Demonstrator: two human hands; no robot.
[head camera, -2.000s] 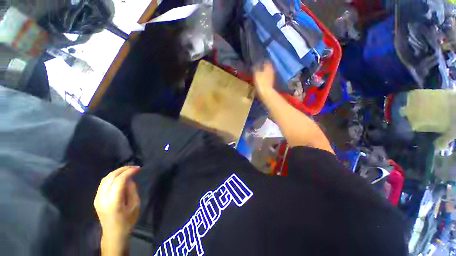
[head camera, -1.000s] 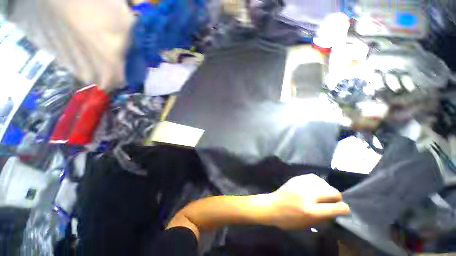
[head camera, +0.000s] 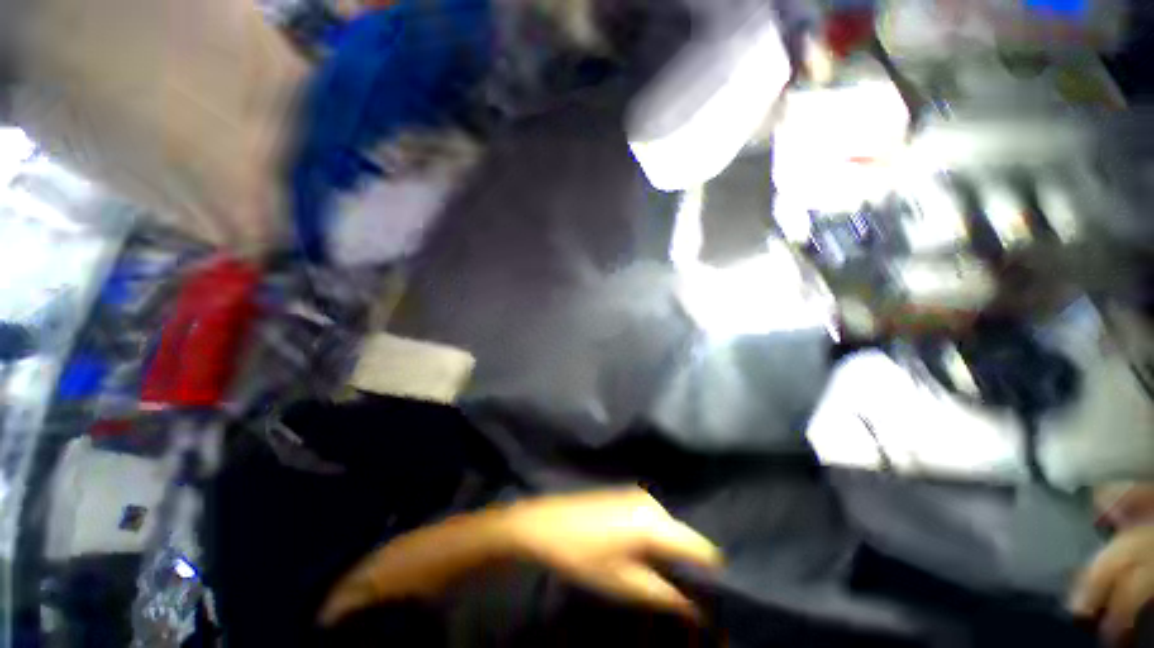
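A large dark grey fabric panel lies over the machine table, shining pale under the lamp. More dark grey cloth lies in front of my lap, between my two hands. My left hand is low in the centre, blurred, with fingers and thumb closed on the left part of this cloth. My right hand is at the right edge of the picture, partly cut off, its fingers curled on the cloth's right end. The white sewing machine head and bright metal parts stand beyond the cloth, blurred.
A pale block-like piece is at the table's near left edge. A red object, a blue cloth bundle and tangled offcuts are at left. A white surface shows right of centre. A beige cloth hangs upper left.
My view has swung from the lap and red basket to the machine table. Since one second ago my left hand has moved left, my right hand has appeared, and the raised grey cloth is lower.
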